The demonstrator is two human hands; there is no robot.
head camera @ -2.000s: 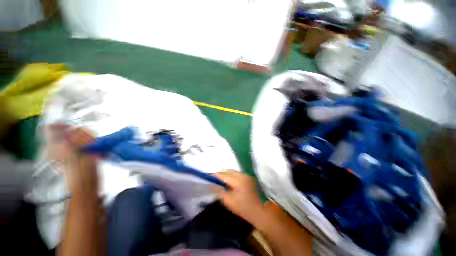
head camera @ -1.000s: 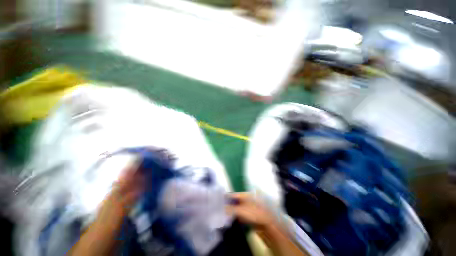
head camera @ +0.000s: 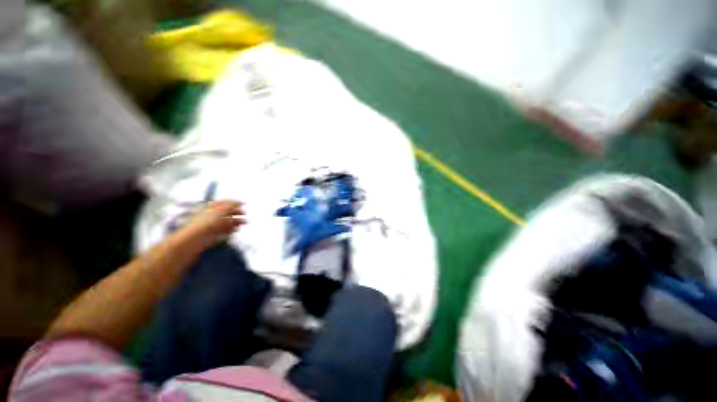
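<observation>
A blue plush piece (head camera: pixel 314 213) with dark cords and a pale and black lower part lies on the white woven sack (head camera: pixel 377 141) beyond my knees. My left hand (head camera: pixel 220 220) is over the left part of the sack, left of the plush, not touching it. The hand is blurred, and whether it holds anything is not clear; a small dark blue strip shows just above it. My right hand is not in view.
An open white bulk sack (head camera: pixel 511 298) with blue and black bags stands at the right. A yellow woven sack (head camera: pixel 212 43) lies beyond the white one. A stuffed whitish sack (head camera: pixel 71 118) is at the left. A yellow line (head camera: pixel 468 184) crosses the green floor.
The view has swung left. The large blue and pale plush is no longer between my hands. My right hand has left the picture. The smaller blue plush on the sack now shows uncovered.
</observation>
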